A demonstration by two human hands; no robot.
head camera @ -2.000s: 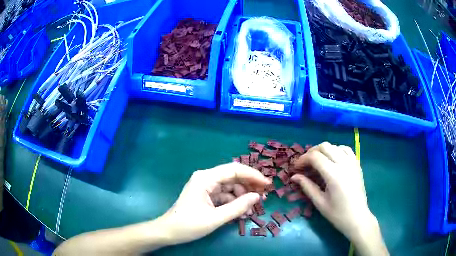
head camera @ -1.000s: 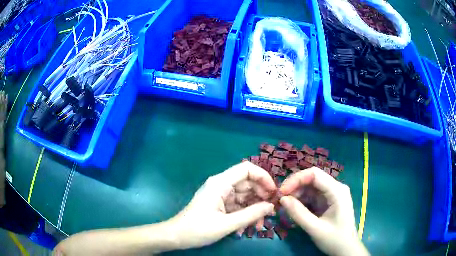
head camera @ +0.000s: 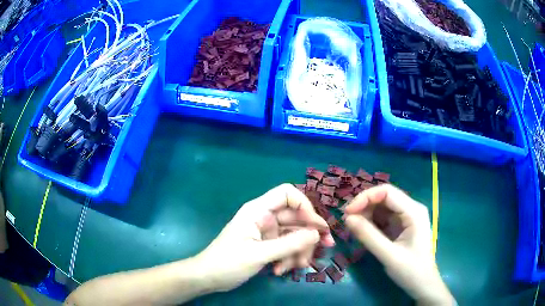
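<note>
Small red-brown plastic parts (head camera: 327, 190) lie in a loose pile on the green bench, partly hidden by both hands. My left hand (head camera: 278, 230) is over the left side of the pile, fingers curled, with a small reddish piece at its thumb and fingertips; what lies in the palm is hidden. My right hand (head camera: 388, 230) is over the right side of the pile, its thumb and forefinger close together near the pile's middle; I cannot tell whether anything is between them. The hands are a little apart.
A blue bin of red-brown parts (head camera: 230, 57) and a narrow blue bin with a clear bag (head camera: 325, 66) stand behind the pile. A cable bin (head camera: 89, 113) is at the left. A large bin of black parts (head camera: 448, 83) holds a clear bag (head camera: 472, 39) at the right.
My hands came together over the pile one second ago and now are apart again, the right one a little to the right. The view has shifted slightly.
</note>
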